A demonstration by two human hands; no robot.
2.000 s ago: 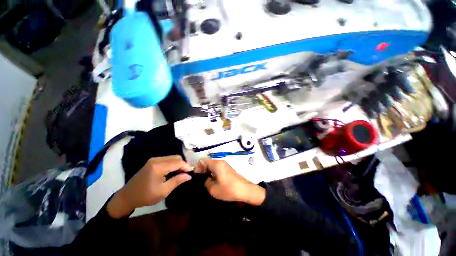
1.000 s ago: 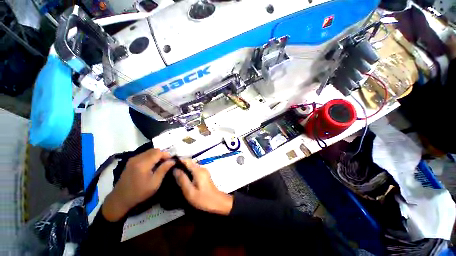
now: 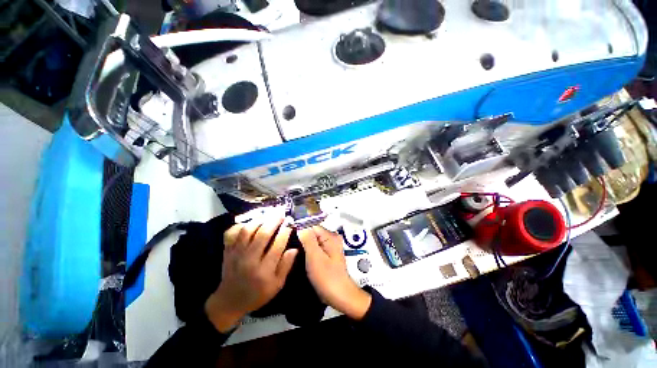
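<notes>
A black fabric piece [image 3: 198, 269] lies on the white machine bed and table edge under both hands. My left hand [image 3: 256, 266] rests flat on it, fingers spread and pointing at the needle area [image 3: 292, 208]. My right hand [image 3: 328, 269] is beside it, fingertips at the fabric's edge just in front of the presser foot. The fabric edge at the fingertips is mostly hidden by the hands. The white and blue machine head [image 3: 317, 86] stands above.
A light-blue cover [image 3: 61, 230] is at the left. Right of my hands are a white disc [image 3: 354, 236], a small metal disc [image 3: 364, 265], a smartphone [image 3: 421, 237], brown tabs [image 3: 449, 270] and a red cone [image 3: 522, 228]. A black strip [image 3: 148, 251] runs at left.
My hands have moved with the black fabric from the table's front edge up to the needle area. My left hand has flattened out. The camera view has shifted closer to the machine head.
</notes>
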